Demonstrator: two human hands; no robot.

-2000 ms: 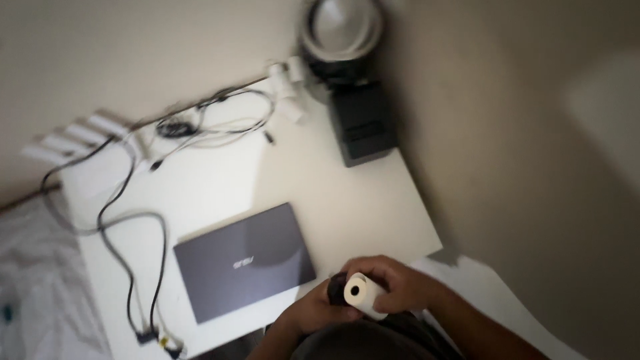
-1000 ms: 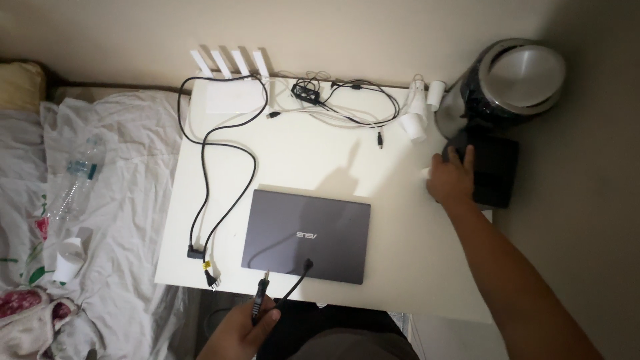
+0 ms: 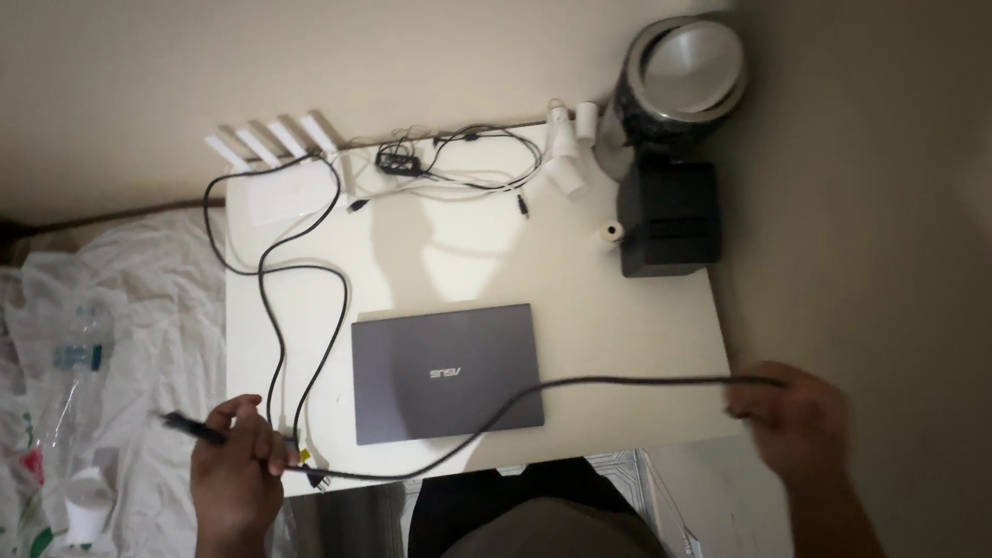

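Note:
A black cable (image 3: 573,380) stretches between my two hands, crossing over the closed grey ASUS laptop (image 3: 442,395). My left hand (image 3: 240,465), near the table's front left corner, is closed around the cable, with a black plug-like end with a metal tip sticking out to the left. At the right, past the table edge, my blurred right hand (image 3: 798,422) grips the cable's other part. A second black cable (image 3: 346,298) lies on the table, its pronged plug (image 3: 318,478) by my left hand. A small white roll (image 3: 611,232) stands beside the black box (image 3: 670,221).
A white router (image 3: 283,190) with several antennas stands at the back left. Tangled cables with a black adapter (image 3: 398,162) and white cups (image 3: 570,174) lie along the back. A large metal container (image 3: 682,77) stands behind the box. A plastic bottle (image 3: 74,380) rests on the bed sheet at left.
My right hand has left the small white roll beside the black box and now holds the cable farther forward right. My left hand has moved left, and the cable is stretched out between both hands.

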